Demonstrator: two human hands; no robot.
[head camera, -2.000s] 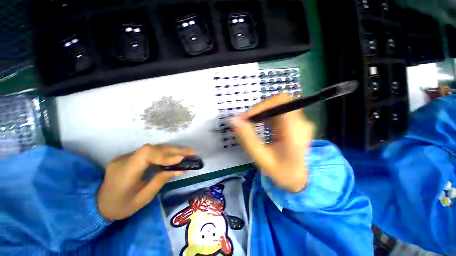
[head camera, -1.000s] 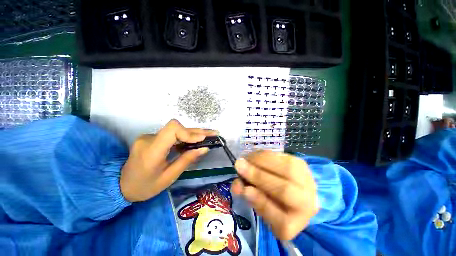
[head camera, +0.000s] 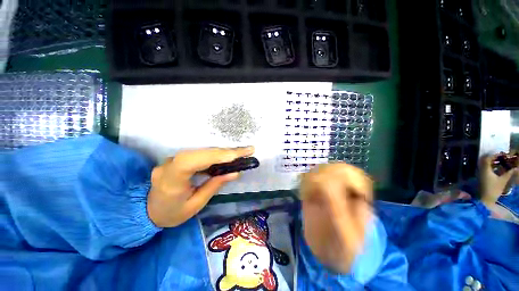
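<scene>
My left hand (head camera: 185, 181) holds a black housing (head camera: 234, 165) edge-on between thumb and fingers, above the near part of the white paper sheet (head camera: 165, 113). My right hand (head camera: 337, 213) is blurred, to the right of the housing and apart from it, near the sheet's lower right corner. Its fingers are curled; no tweezers can be made out in it. A heap of tiny silvery metal parts (head camera: 234, 121) lies on the sheet beyond the housing. Small black parts (head camera: 301, 128) sit in rows at the sheet's right side.
A black foam tray (head camera: 250, 72) with several housings lies behind the sheet. A clear dimpled tray (head camera: 353, 128) is at the sheet's right edge, another clear tray (head camera: 48, 108) at left. More black trays (head camera: 457, 94) stand at right. Another person's hand (head camera: 494, 181) shows at far right.
My right hand has moved right, away from the housing; the tweezers seen at its edge before no longer show. My left hand still holds the housing. Another person's hand has come into view at right.
</scene>
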